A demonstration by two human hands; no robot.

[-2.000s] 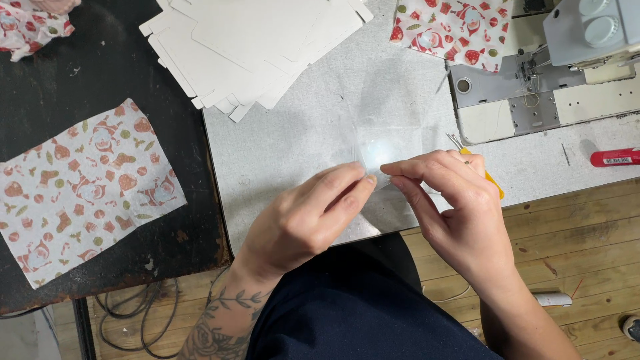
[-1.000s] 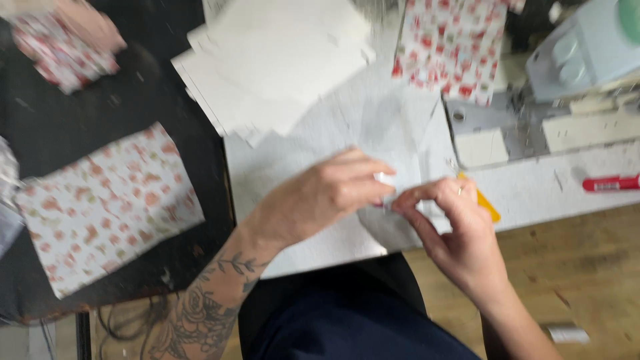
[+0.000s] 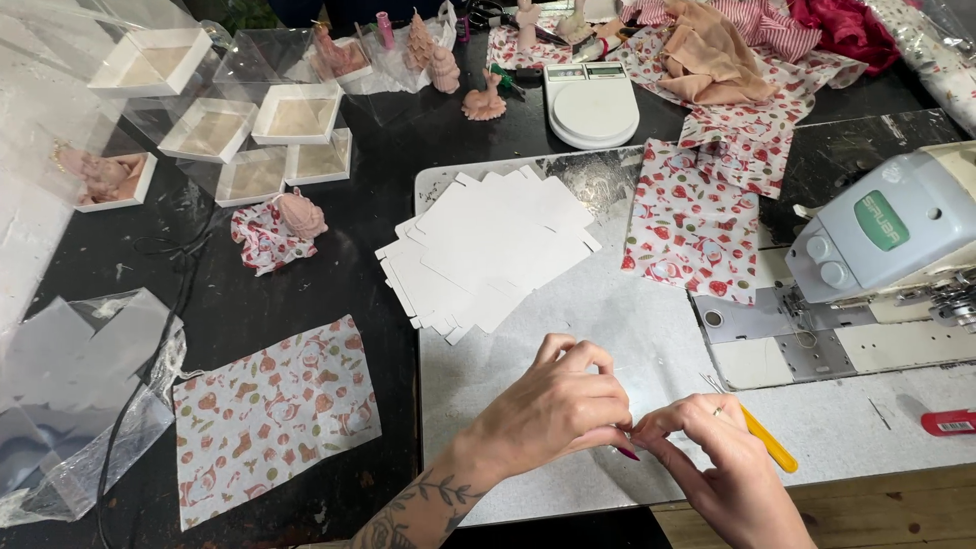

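Over the grey-white tabletop (image 3: 488,389), my left hand (image 3: 568,400) and my right hand (image 3: 713,450) meet at the fingertips. A small clear film piece seems to lie between them, but the fingers hide most of it. Beside my right hand lies a yellow-handled tool (image 3: 770,442) with metal tips. Flat white card box blanks (image 3: 496,244) are stacked beyond my left hand. Left of the tabletop, on the black table, rests a sheet of Christmas-print paper (image 3: 278,419).
White box trays (image 3: 297,114) with clear covers stand at back left, near a wrapped pink figure (image 3: 301,213). A white scale (image 3: 593,107) is at the back. On the right are a sewing machine (image 3: 884,221), printed sheets (image 3: 694,221) and a red tool (image 3: 949,423).
The view has swung up, bringing the back of the table into sight. My hands stay close together at the fingertips; my left hand's fingers are now more bent over than two seconds ago.
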